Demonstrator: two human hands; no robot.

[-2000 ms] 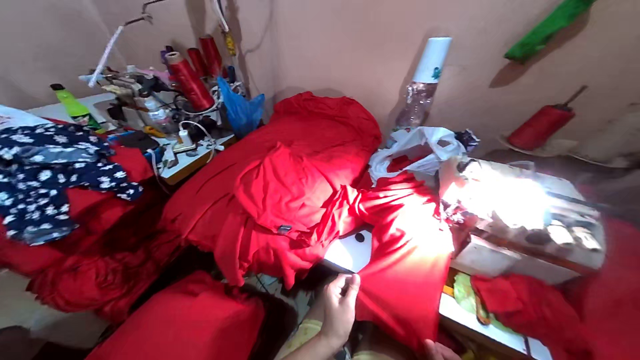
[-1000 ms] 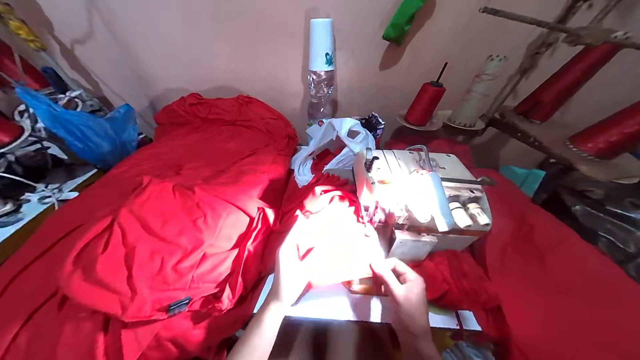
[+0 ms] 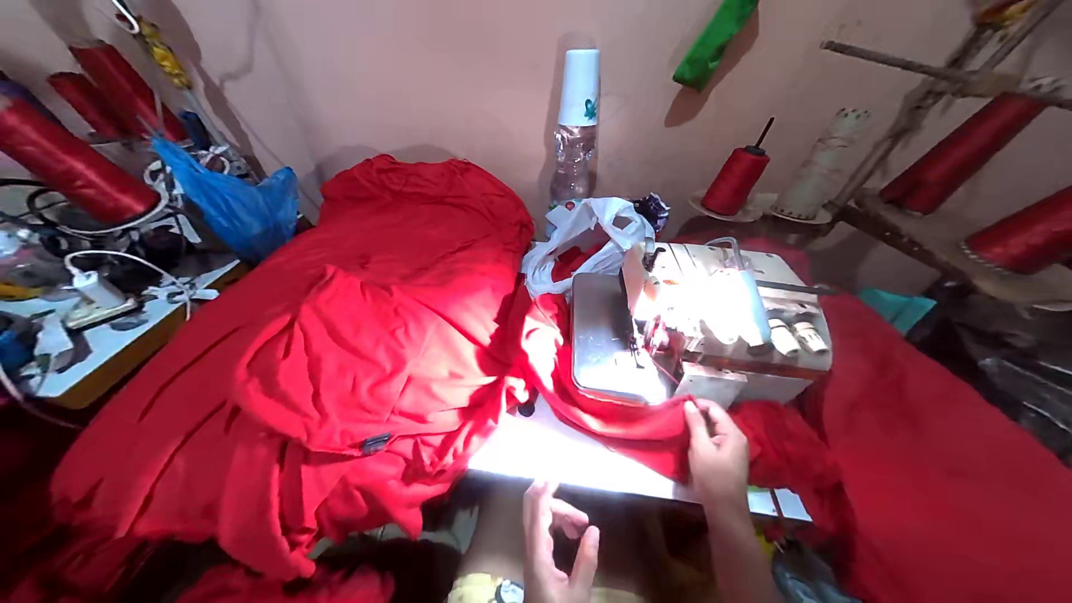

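Observation:
A sewing machine (image 3: pixel 745 310), probably an overlock, stands on a white table (image 3: pixel 553 452), its needle area lit so brightly that detail is lost. Red fabric (image 3: pixel 620 423) curves around the front and left of its metal work plate (image 3: pixel 605 335). My right hand (image 3: pixel 716 452) pinches the edge of this fabric between thumb and fingertips, just in front of the machine. Below the table's front edge, my left hand (image 3: pixel 557 544) is raised with fingers apart and nothing in it. A large heap of red garments (image 3: pixel 368 352), with a small dark label, lies to the left.
Behind the machine are a white plastic bag (image 3: pixel 586 239) and a bottle (image 3: pixel 574 151). Red thread cones (image 3: pixel 735 180) stand on a wooden rack at right. A side table (image 3: pixel 134 343) at left holds cables, a plug and a blue bag (image 3: pixel 239 201). More red fabric (image 3: pixel 938 452) covers the right side.
One second ago both hands were at the brightly lit fabric before the machine; my left hand is now lower, off the cloth. The work plate has come into sight. The view has swung since two seconds ago.

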